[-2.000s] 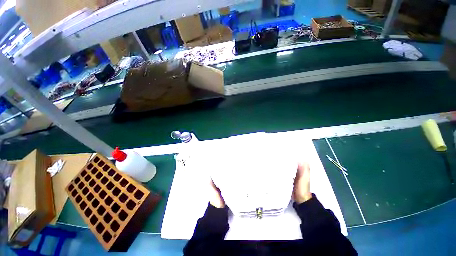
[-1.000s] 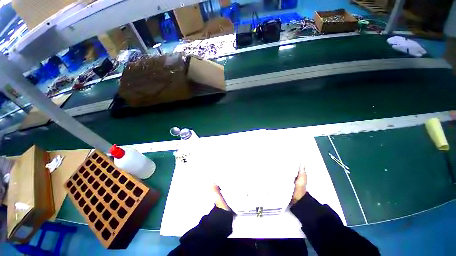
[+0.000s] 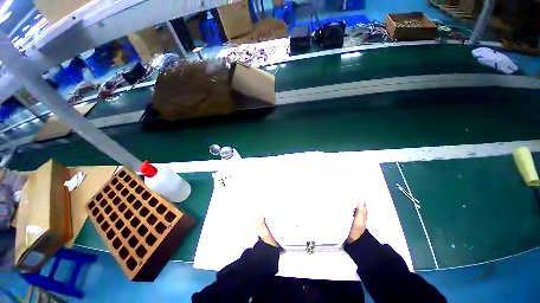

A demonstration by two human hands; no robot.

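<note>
A white plastic housing (image 3: 312, 222) lies on a white work sheet (image 3: 222, 248) in front of me. Its outline blends into the sheet; its near edge shows with a small dark metallic detail at the middle. My left hand (image 3: 268, 232) rests against its left side, and my right hand (image 3: 357, 222) against its right side. The housing is held between the two hands. The fingertips are washed out by glare.
A brown compartment tray (image 3: 139, 222) and a white red-capped bottle (image 3: 167, 182) stand left. A small clear bottle (image 3: 230, 155) is at the sheet's far corner. Thin strips (image 3: 408, 195) and a pale yellow handle (image 3: 525, 167) lie right. A carton (image 3: 195, 92) sits on the conveyor.
The camera view has shifted slightly. The housing's near edge sits a little further from me than two seconds ago. Both hands stay at its sides.
</note>
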